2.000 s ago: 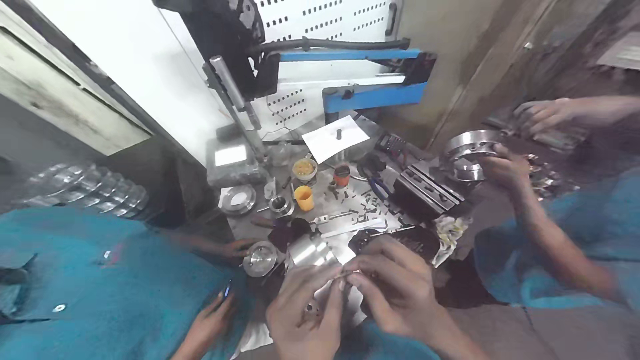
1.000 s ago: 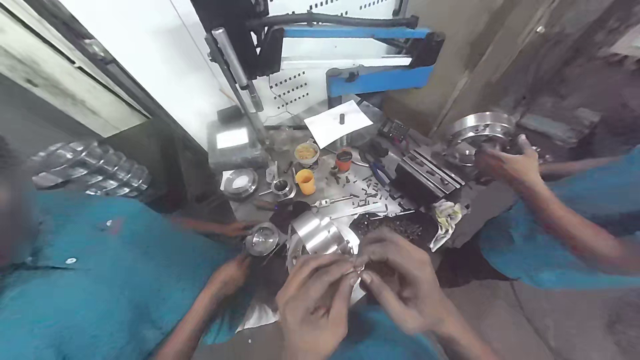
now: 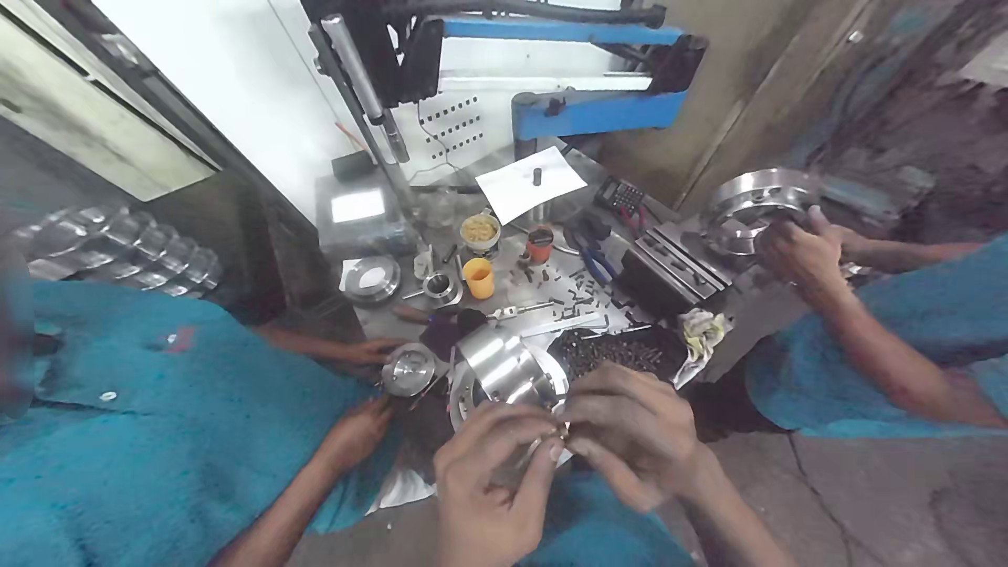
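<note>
A small metal part is pinched between the fingertips of my left hand and my right hand, which meet at the bottom centre. Its exact kind is too small to tell. Just behind my fingers lies a shiny flanged metal cylinder, partly hidden by my hands. A heap of small dark metal pins or screws spreads on a dark cloth beyond my right hand. More small pieces are scattered on the workbench farther back.
Co-workers' hands hold a round metal part at left and touch a large metal ring at right. An orange cup, a red cup, blue-handled pliers, a crumpled rag and a white sheet lie on the bench.
My hands keep hold of the small part, with the fingers shifting around it. The right co-worker's two hands, apart two seconds ago, are now close together at the large ring.
</note>
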